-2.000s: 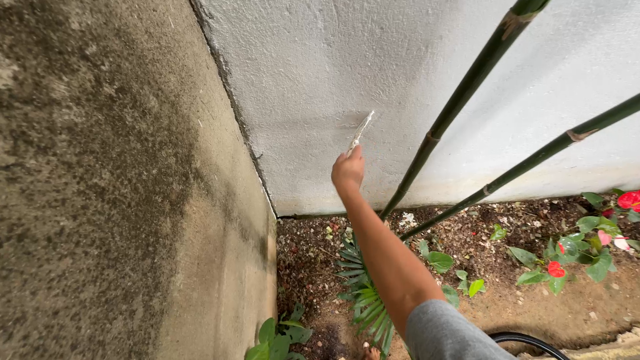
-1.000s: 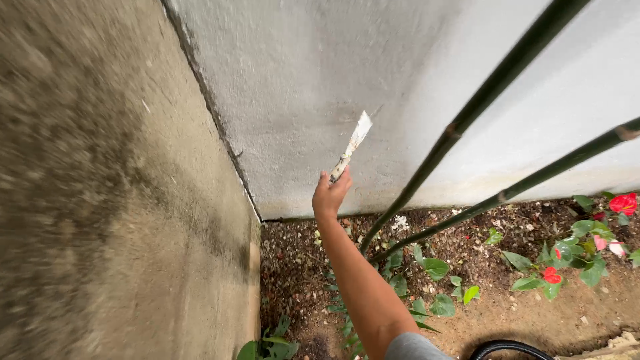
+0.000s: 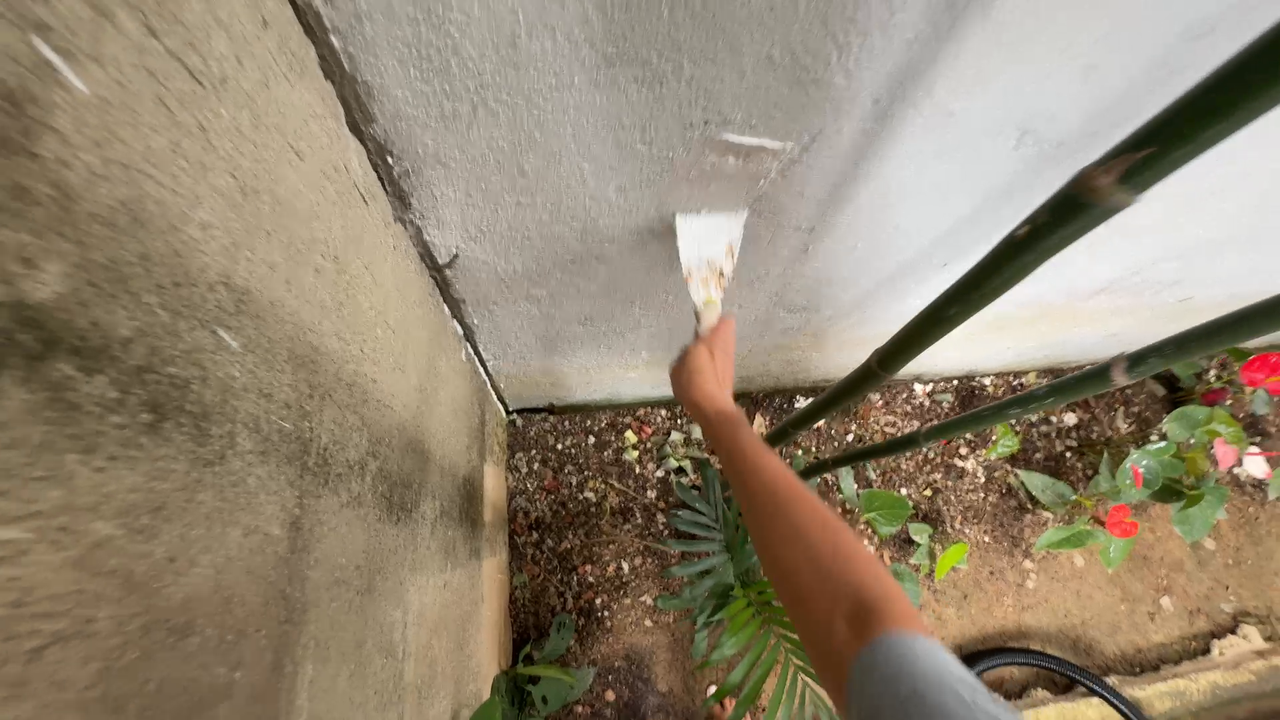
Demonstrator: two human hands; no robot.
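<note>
My right hand (image 3: 706, 370) reaches in from the lower right, closed around the handle of a scraper, seemingly a putty knife (image 3: 710, 250). The flat, flared blade is white with rust-brown marks and points up the view. It is at the rough white-painted wall (image 3: 580, 200); whether the edge touches the paint cannot be told. Just above the blade lies a greyish scraped patch (image 3: 735, 175) with a short white streak (image 3: 755, 142) along its top. My left hand is not clearly in view.
A stained concrete wall (image 3: 200, 400) meets the white wall at a dark crack. Two green bamboo stems (image 3: 960, 300) slant across the right. Below are soil, a palm frond (image 3: 750, 620), red-flowered anthuriums (image 3: 1120, 520) and a black corrugated hose (image 3: 1050, 665).
The scraper has turned from a narrow, right-leaning angle to a nearly upright one, with its broad face now showing. My right hand keeps hold of it.
</note>
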